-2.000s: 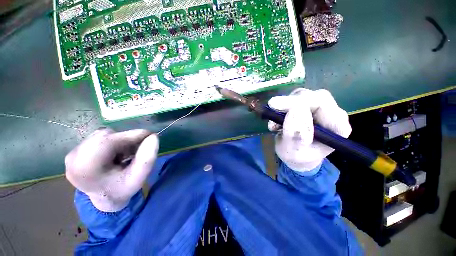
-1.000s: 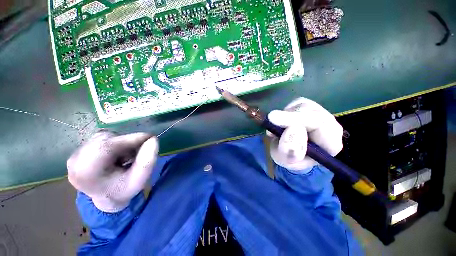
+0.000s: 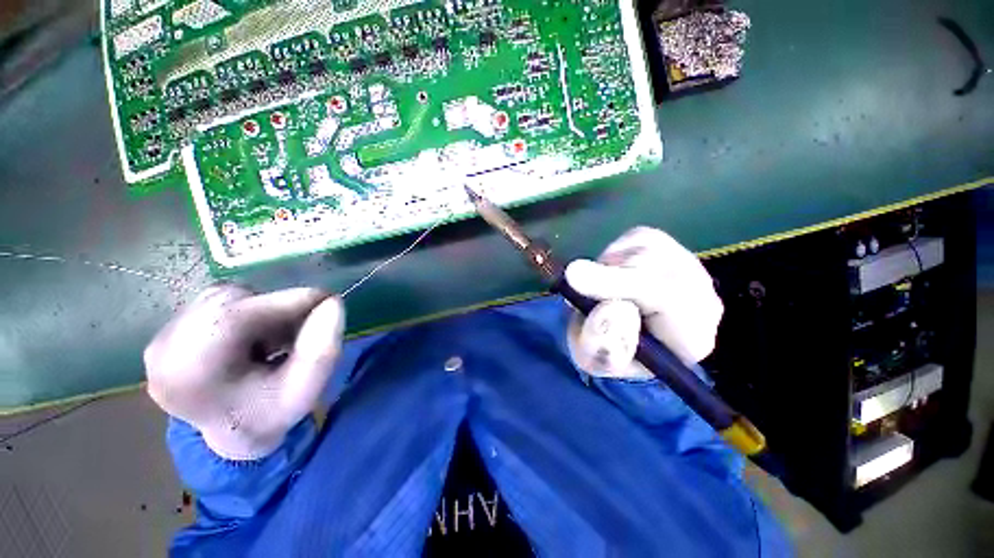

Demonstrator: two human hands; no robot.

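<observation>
A large green circuit board [image 3: 436,109] with pale edges lies on the green mat at the top centre. My right hand [image 3: 645,303], in a white glove, holds a dark blue soldering iron [image 3: 687,384] with a yellow band. Its brownish tip is over the board's bright lower edge; glare hides whether it touches. My left hand [image 3: 245,368], in a white glove darkened at the fingers, pinches thin silvery solder wire [image 3: 395,257]. The wire reaches up right to the board's lower edge, near the iron tip.
A tip cleaner [image 3: 703,49] with silvery crumbly filling stands right of the board. A black curved piece [image 3: 964,55] lies at the far right of the green mat [image 3: 828,142]. A dark equipment rack [image 3: 861,360] stands below the yellow mat edge. More wire trails left.
My right hand has moved left and slightly down, and the iron is held at a steeper angle. The board appears shifted slightly left in view. My left hand is nearly unchanged.
</observation>
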